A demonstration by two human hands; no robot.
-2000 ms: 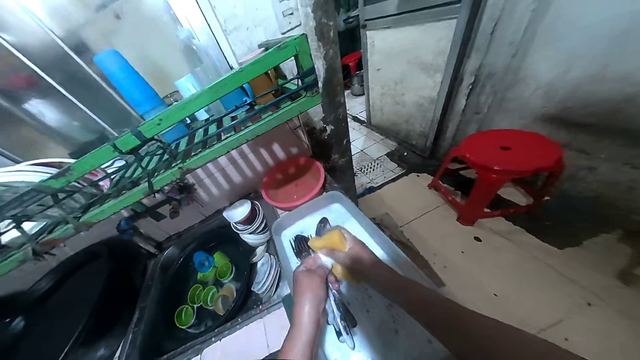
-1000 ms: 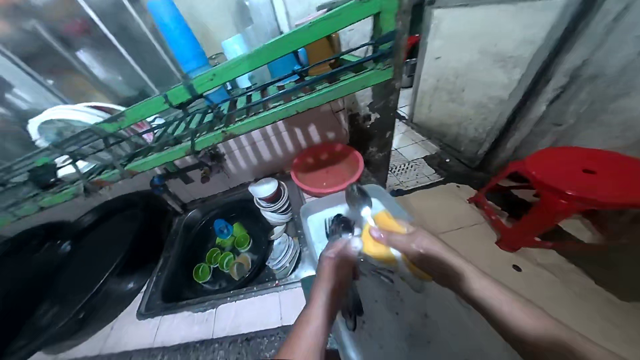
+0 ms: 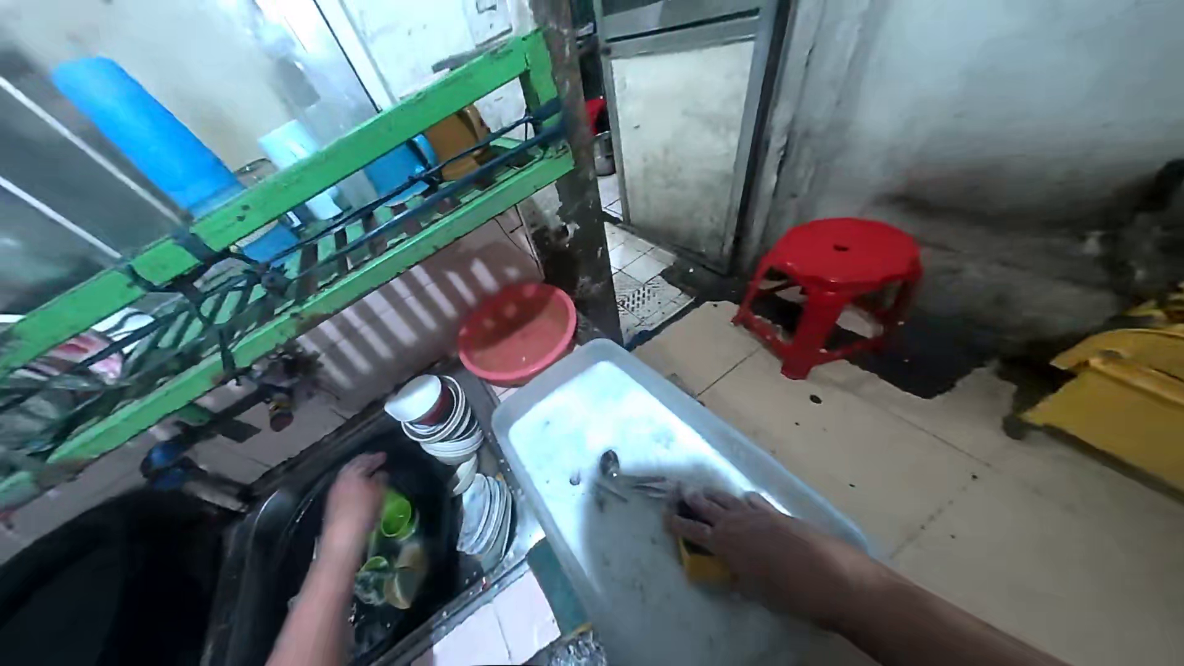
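My left hand (image 3: 356,499) is over the black sink basin (image 3: 254,546), beside green cups (image 3: 397,514); it is blurred, and whether it holds anything is hidden. My right hand (image 3: 731,527) rests over a yellow sponge (image 3: 705,562) inside a white plastic tub (image 3: 527,398) of cloudy, sudsy water. A spoon (image 3: 610,464) and other metal cutlery (image 3: 647,485) lie in the water just left of that hand. Between sink and tub stand stacked bowls (image 3: 450,427) and a leaning stack of small plates (image 3: 486,520).
A pink-red plastic basin (image 3: 518,335) sits behind the tub. Above the sink runs a green rack (image 3: 370,139) with blue containers. A red plastic stool (image 3: 837,268) stands on the tiled floor at the right, and a yellow object (image 3: 1119,398) is at the right edge.
My hands, earlier together over the tub with cutlery and the sponge, are now apart. The left has moved left to the sink; the right is down in the tub with the sponge.
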